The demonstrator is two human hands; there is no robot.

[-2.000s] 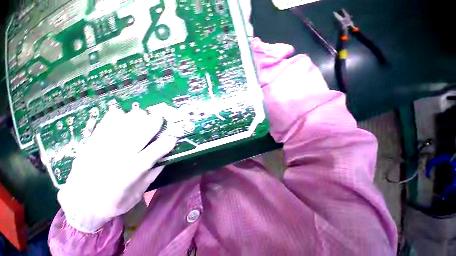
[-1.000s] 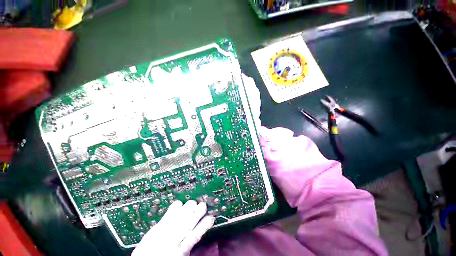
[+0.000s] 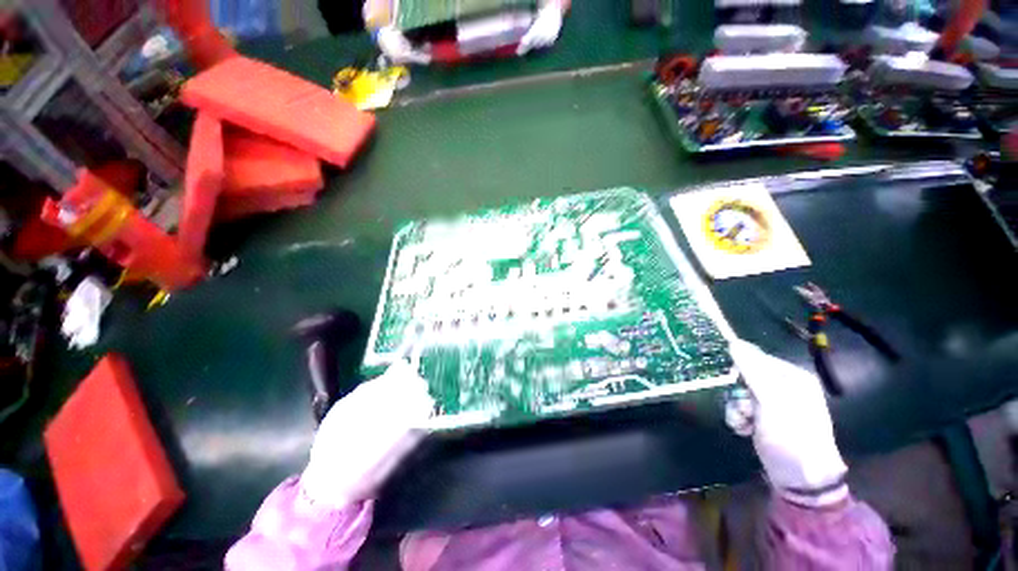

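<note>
A large green circuit board (image 3: pixel 536 296) faces me solder side up, in front of me over the dark green bench. My left hand (image 3: pixel 374 429), in a white glove, grips its near left corner area. My right hand (image 3: pixel 787 418), also gloved in white, holds its near right corner. Both thumbs are near the edge, and the other fingers are partly hidden. A small part of the underside shows beside my right hand. Whether the board touches the bench cannot be told.
Cutters (image 3: pixel 832 329) and a dotted card with a yellow ring (image 3: pixel 739 229) lie right. A black scanner (image 3: pixel 322 357) lies left. Red foam pads (image 3: pixel 279 112) are far left, another (image 3: pixel 112 468) near left. Component-side boards (image 3: pixel 765 100) stand far right. Another person's gloved hands (image 3: pixel 544 28) hold something opposite.
The view has widened and moved back. The board is now farther from me and lower in tilt. My left hand has moved to its left corner, and my right hand now shows at the right corner.
</note>
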